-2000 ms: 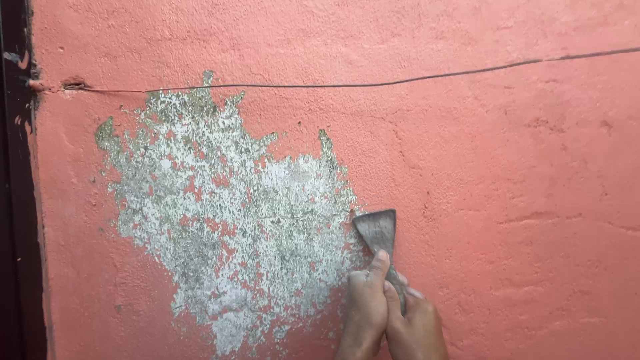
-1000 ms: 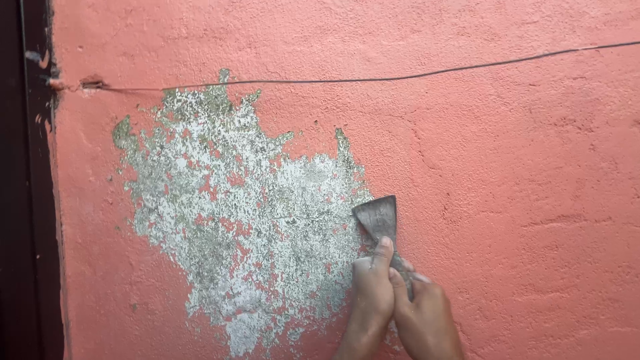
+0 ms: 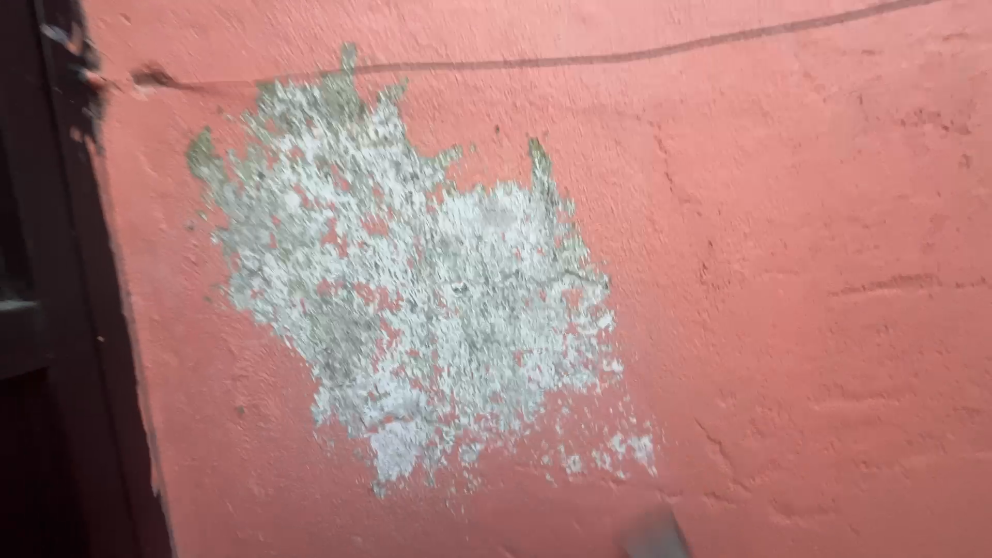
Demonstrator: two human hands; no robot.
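Note:
The blurred metal blade of a paint scraper (image 3: 655, 535) pokes in at the bottom edge, right of centre, against or close to the wall; its handle is out of frame. Neither of my hands shows at this moment. Above and left of the blade, a large ragged patch of bared grey-white plaster (image 3: 480, 310) breaks the salmon-red painted wall (image 3: 775, 349). Red paint flecks remain inside the patch, and greenish-grey spurs stick out along its top. Small pale scraped spots (image 3: 620, 453) lie just above the blade.
A thin dark cable (image 3: 542, 62) runs across the wall above the patch, from a small hole (image 3: 153, 76) at the left up toward the upper right. A dark door or window frame (image 3: 85, 310) borders the wall on the left. Shallow cracks mark the wall's right side.
Both my hands, which were together on the scraper beside the patch's right edge, have dropped out of view. The scraper has moved down to the bottom edge, only its blade showing.

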